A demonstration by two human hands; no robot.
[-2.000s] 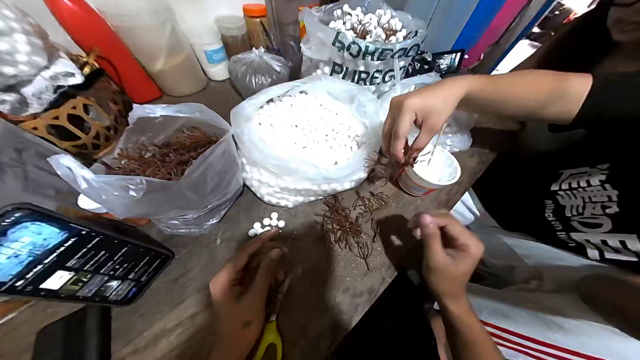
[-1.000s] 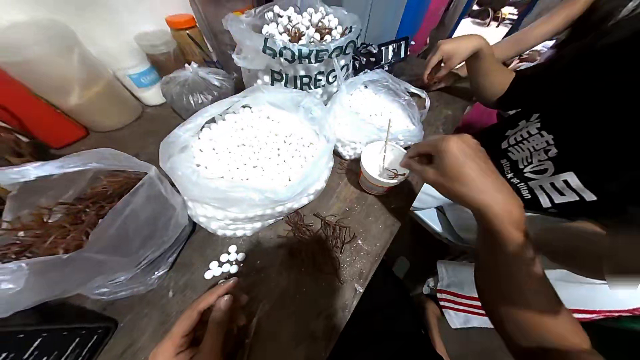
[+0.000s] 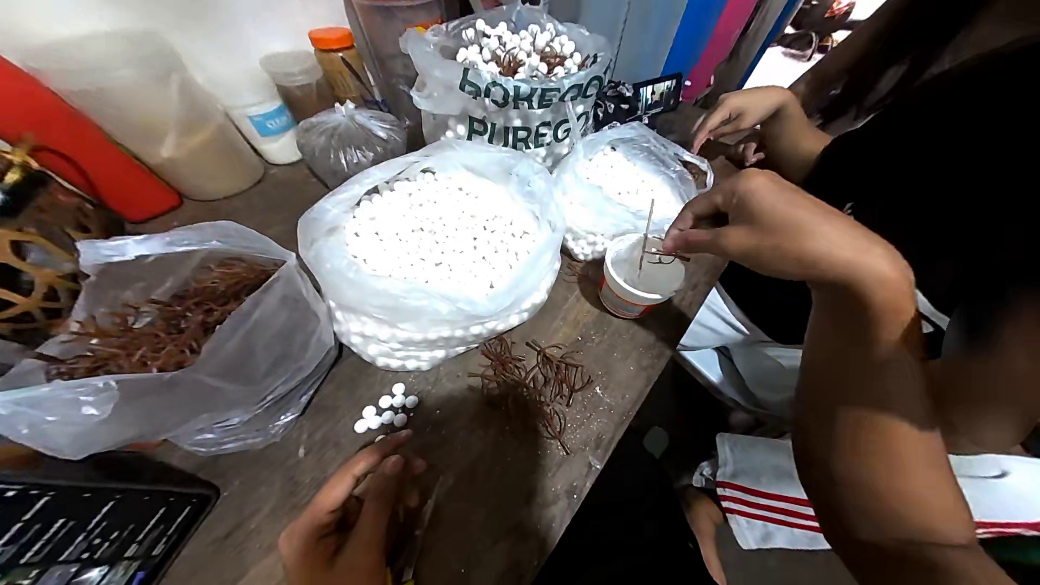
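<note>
My right hand pinches a small brown branched piece over the mouth of a white cup that has pale contents and a thin stick standing in it. At the bottom, my left hand rests with curled fingers, its fingertips beside a small group of white balls; whether it holds something is hidden. Part of a yellow-handled tool shows beside it. A loose pile of brown branched pieces lies on the wooden table between my hands.
A large plastic bag of white balls and a smaller one stand behind. A bag of brown pieces and a dark-screened device are at left. Another person's hand is beyond my right hand.
My right hand has moved from the table's near edge up to the cup. The other person's hand, over the cup two seconds ago, has moved away behind it. The view has shifted.
</note>
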